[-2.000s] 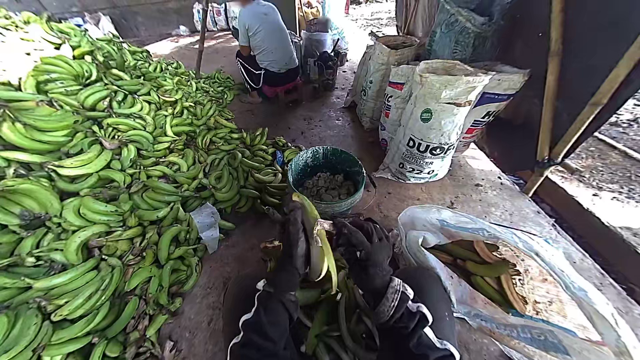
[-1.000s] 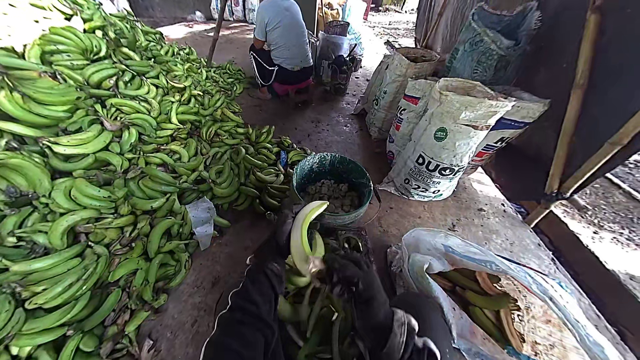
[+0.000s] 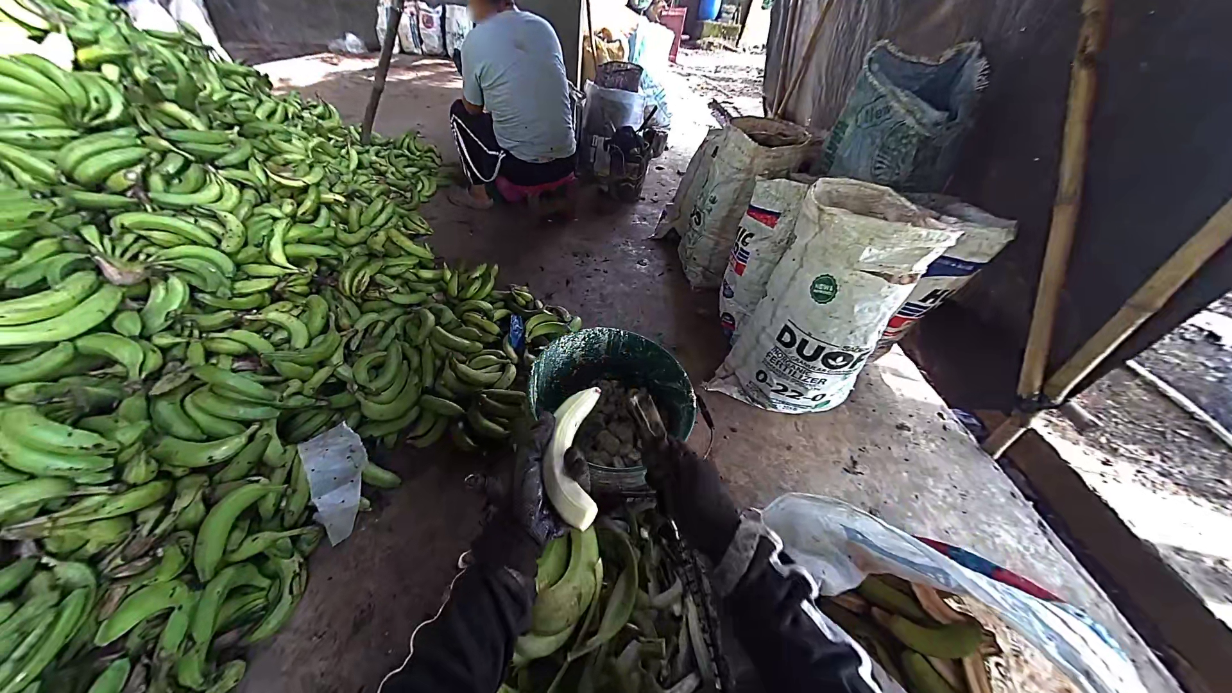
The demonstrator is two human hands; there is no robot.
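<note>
My left hand [image 3: 541, 481], in a dark glove, holds a peeled pale plantain [image 3: 568, 460] upright, curved, at the near left rim of a green bucket [image 3: 555, 358]. The bucket contains brownish-grey lumps [image 3: 613, 428]. My right hand [image 3: 685, 486], also dark-gloved, is closed on a small tool [image 3: 647, 412] over the bucket's near right side; its exact kind is unclear. Below and between my forearms lie green plantains [image 3: 570, 587] and strips of peel [image 3: 664, 606].
A large heap of green plantains [image 3: 221, 337] fills the left. Woven fertilizer sacks [image 3: 818, 308] stand at the right, near bamboo poles [image 3: 1064, 202]. An open sack [image 3: 837, 539] with plantains lies at lower right. A person [image 3: 520, 91] sits on a low stool farther back.
The plantain in my left hand, with peel around its base a second ago, now shows bare and pale. My right hand has moved away from it to the bucket's right side.
</note>
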